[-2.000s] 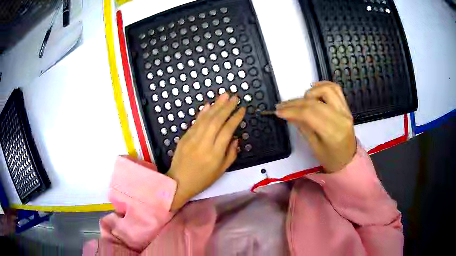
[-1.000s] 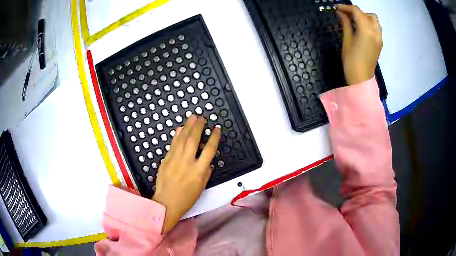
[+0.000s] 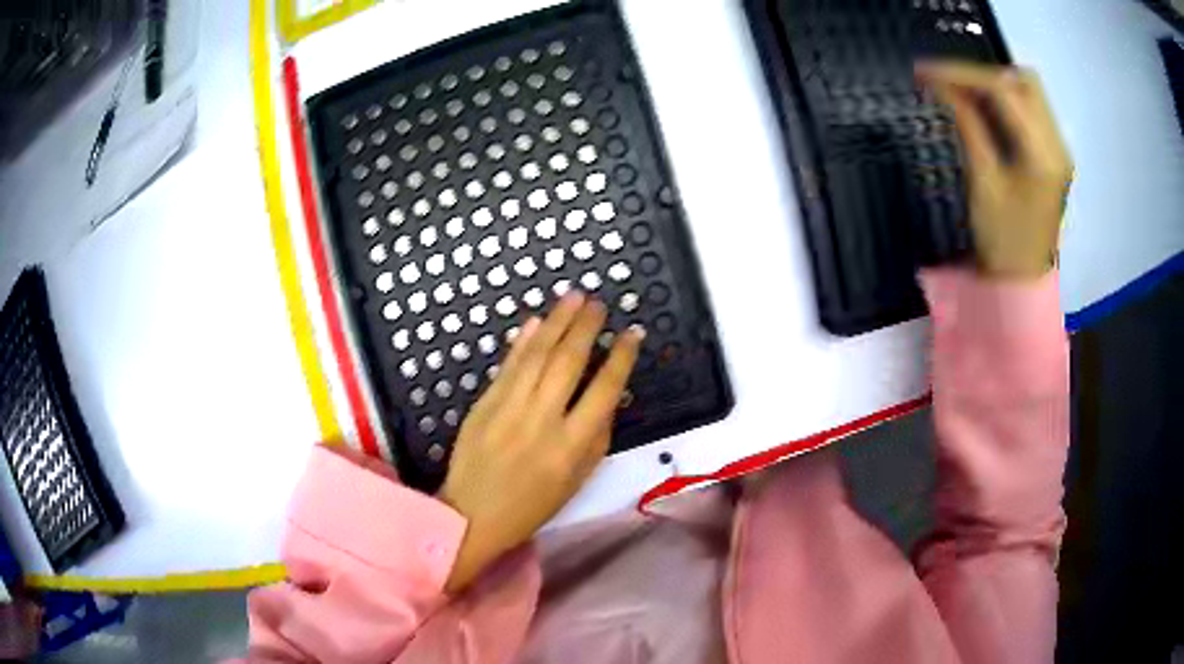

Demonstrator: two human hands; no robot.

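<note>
The working tray [image 3: 695, 324], a black plastic tray with round pockets, lies in front of me. Small round metallic parts [image 3: 491, 247] fill most of its pockets; the columns near its right edge show empty pockets. My left hand [image 3: 532, 415] rests on its lower part with fingers spread and covers some pockets. The source tray [image 3: 863, 247], also black, lies to the right with a few bright parts at its top. My right hand [image 3: 1013, 169] is over that tray's right side, blurred, thumb and fingertips close together. Whether it holds the thin tool or a part cannot be seen.
Another black tray [image 3: 55, 428] with dots lies at the far left. A thick black pen [image 3: 155, 49] and a thinner pen [image 3: 104, 136] lie on a white slip at upper left. Yellow, red and blue tape marks the table. A small dark cap [image 3: 666, 458] lies near the front edge.
My right hand has gone from the working tray's right edge to the source tray's top, and is now a little lower, towards me. My left hand stays on the working tray. The camera view has shifted.
</note>
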